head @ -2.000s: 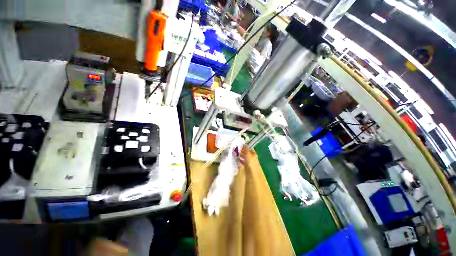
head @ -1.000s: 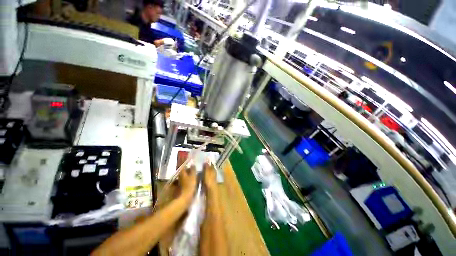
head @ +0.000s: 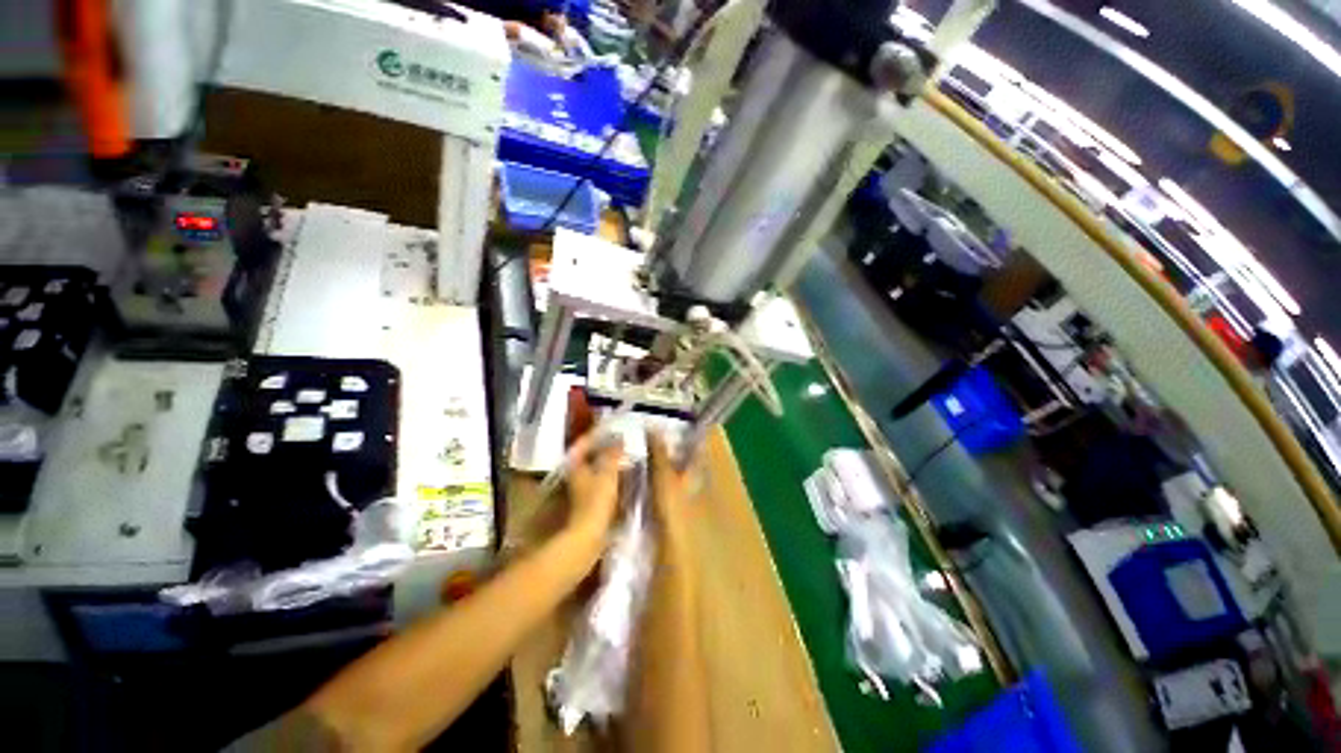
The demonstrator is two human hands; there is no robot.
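My left hand (head: 596,478) and my right hand (head: 674,464) are on either side of a white corded unit (head: 633,441) at the front of the pneumatic press (head: 765,177). Both hands hold the unit; the fingertips are partly blurred. Its cord in a clear plastic bag (head: 606,640) trails back towards me between my forearms, over the tan bench (head: 743,589). The red-brown press nest (head: 578,412) shows just left of the unit, partly hidden by the frame and my left hand.
The screwdriving machine's white table (head: 449,397) is at left with a black jig (head: 302,456) and a box with a red display (head: 196,243). Bagged white units (head: 890,589) lie on the green belt (head: 787,515). A blue bin (head: 1015,721) is at bottom right. A person's hand (head: 555,24) shows at the top.
Two seconds ago one hand was at the unit by the press; both hands have been on it since one second ago. The orange screwdriver head is back in view at the left. The camera view has shifted.
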